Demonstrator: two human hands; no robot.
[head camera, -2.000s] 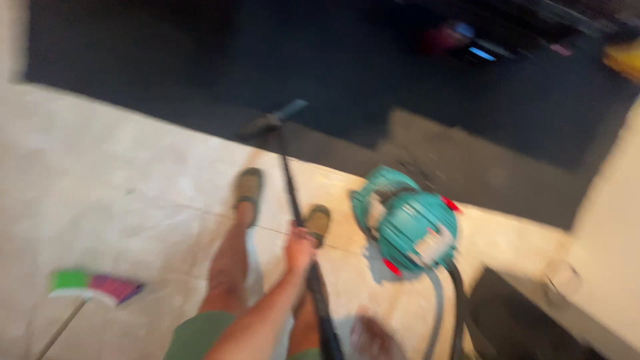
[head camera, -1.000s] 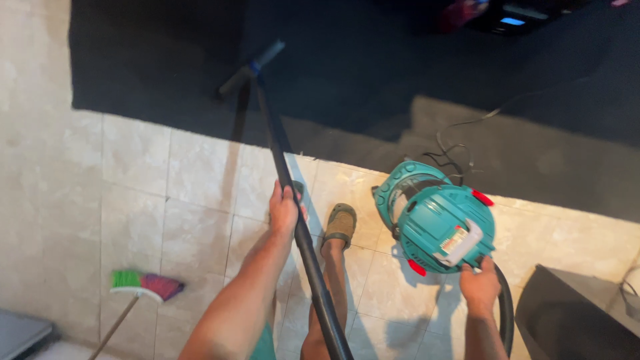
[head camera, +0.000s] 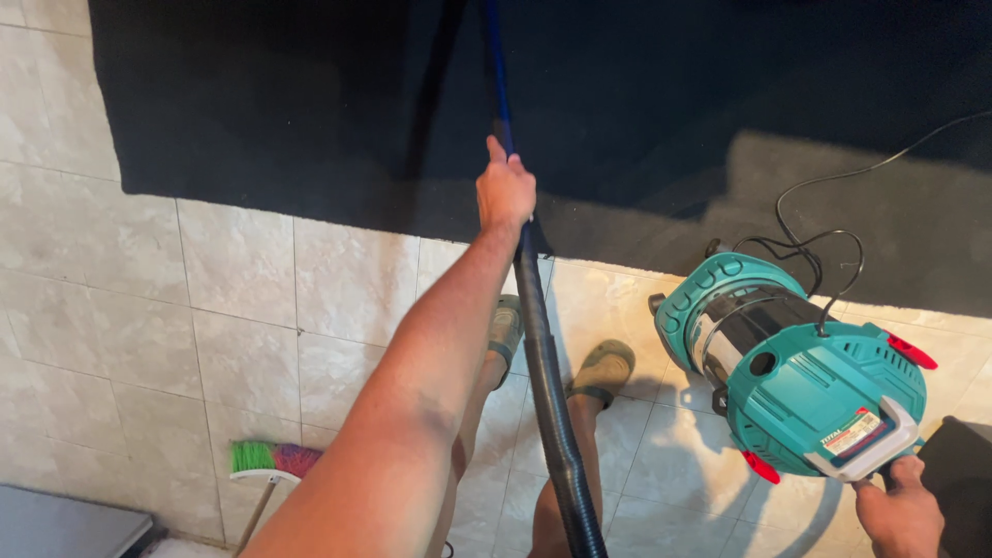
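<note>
My left hand (head camera: 506, 188) is closed around the tube (head camera: 500, 85) of a vacuum cleaner, its index finger pointing along it. Below the hand, a black corrugated hose (head camera: 554, 403) runs down past my feet. The tube reaches over a black carpet (head camera: 310, 108); its far end is out of view. On the right, a teal Total canister vacuum cleaner (head camera: 814, 395) with red latches leans over at the carpet's edge. My right hand (head camera: 899, 504) is at the vacuum's lower end, by its pale handle (head camera: 876, 449); its fingertips are partly hidden behind the housing.
A black power cord (head camera: 783, 201) loops over the carpet behind the vacuum. A broom (head camera: 267, 461) with green and purple bristles lies at lower left, near a grey flat-topped object (head camera: 70, 519). A dark object (head camera: 961, 480) stands at right. Tiled floor (head camera: 240, 263) borders the carpet.
My left hand, with the tube, has moved forward from over the tiles to over the carpet. My right hand, not seen two seconds ago, has been at the vacuum since one second ago.
</note>
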